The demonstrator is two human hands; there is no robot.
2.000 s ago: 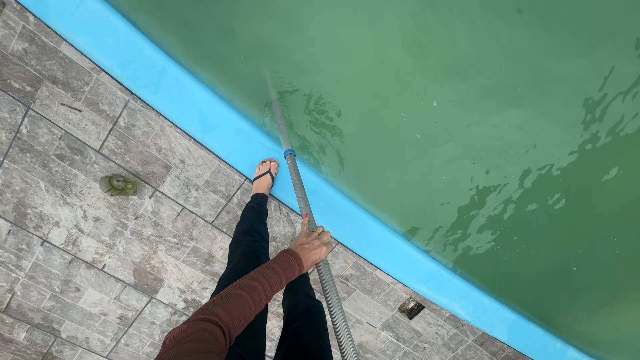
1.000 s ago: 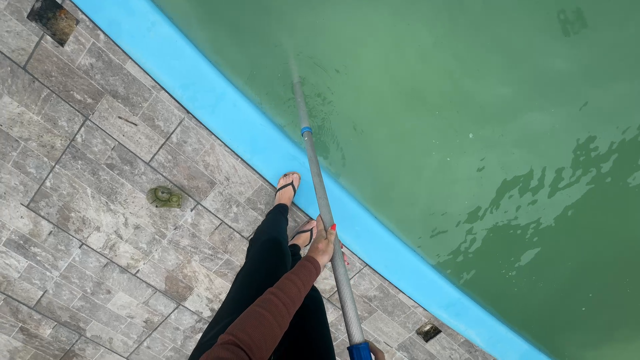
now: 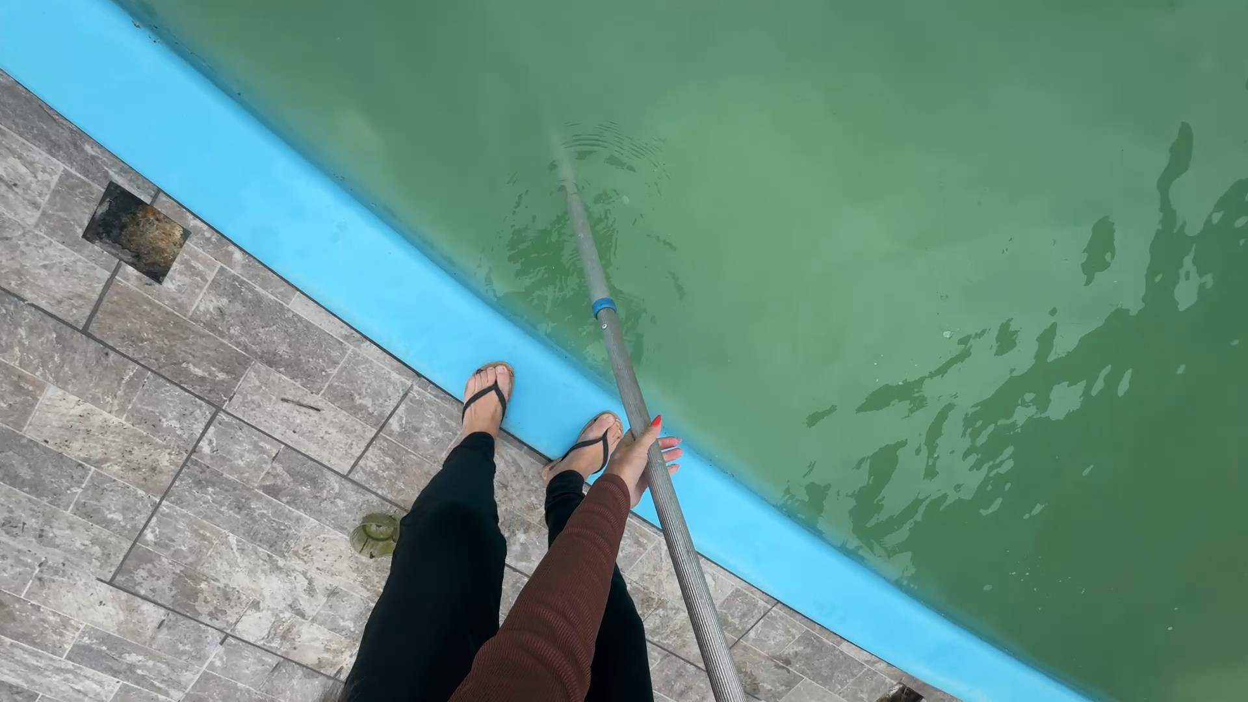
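Note:
A grey telescopic metal pole (image 3: 682,546) with a blue collar slants from the bottom edge across the pool's rim into cloudy green water (image 3: 877,244). Its far end is hidden below the surface. My left hand (image 3: 642,458), in a brown ribbed sleeve, holds the pole over the blue rim, with the thumb on the near left side and the fingers showing past its right side. My right hand is out of view, as is the pole's near end.
The smooth blue pool rim (image 3: 322,234) runs diagonally beside grey stone paving (image 3: 283,419). My feet in flip-flops stand at the rim, the right one (image 3: 590,444) partly over it. A square dark opening (image 3: 136,232) lies in the paving at left, and a round greenish fixture (image 3: 375,535) beside my leg.
My right foot has come forward to the rim. My right hand and the pole's blue grip, seen at the bottom one second ago, have left the view. My left hand still holds the pole.

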